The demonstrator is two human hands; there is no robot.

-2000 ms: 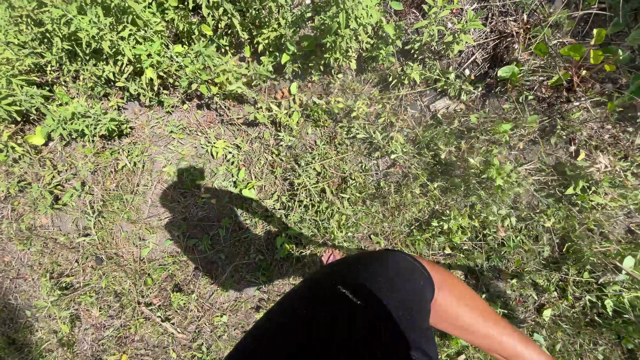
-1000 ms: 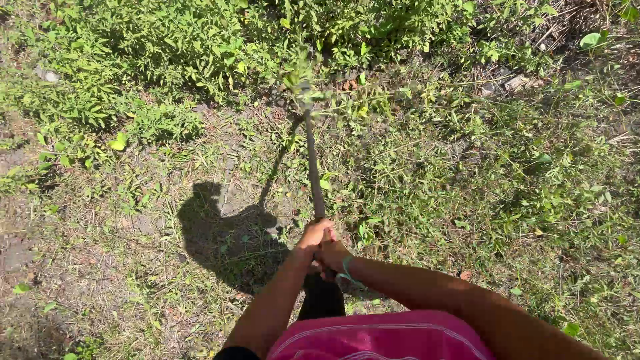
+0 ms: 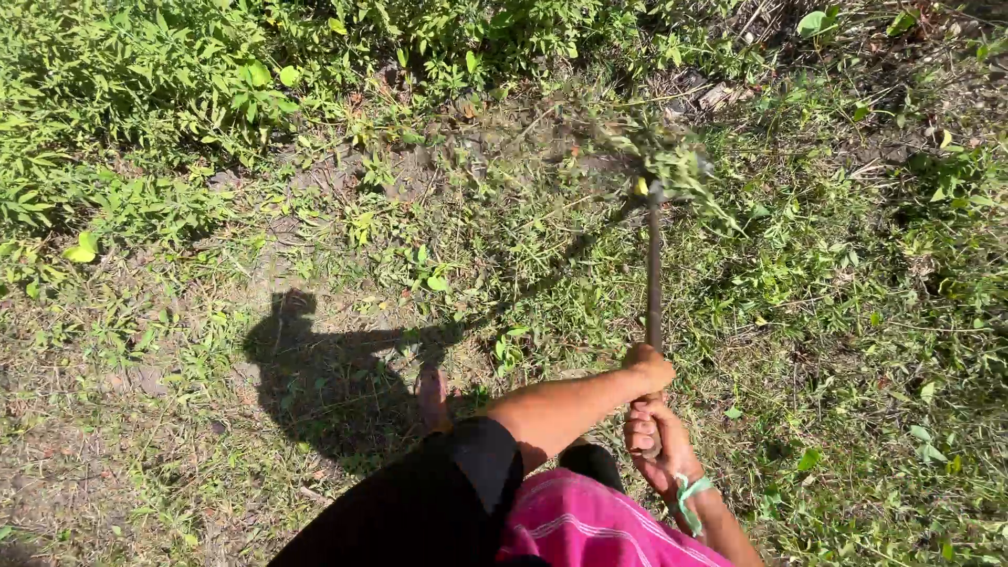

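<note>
A long-handled tool with a brown wooden shaft (image 3: 654, 276) points forward, away from my body. My left hand (image 3: 652, 370) grips the shaft; just below it, my right hand (image 3: 660, 442), with a pale green band at the wrist, is closed around the handle's lower end. Leafy green weeds (image 3: 681, 169) cover the far end and blur with motion, so the tool's head is mostly hidden. A small yellow spot (image 3: 640, 187) shows beside the shaft's top.
Dense green weeds (image 3: 142, 102) grow along the far side. Trampled grass and cuttings (image 3: 488, 260) lie over the soil. A bare foot (image 3: 431, 398) shows left of my arms, by my shadow (image 3: 331, 378). Dry sticks and debris (image 3: 720, 96) lie at the upper right.
Both hands and the tool have swung right since a second ago, with leafy weeds now at its far end. Two seconds ago neither hand nor the tool was in clear view.
</note>
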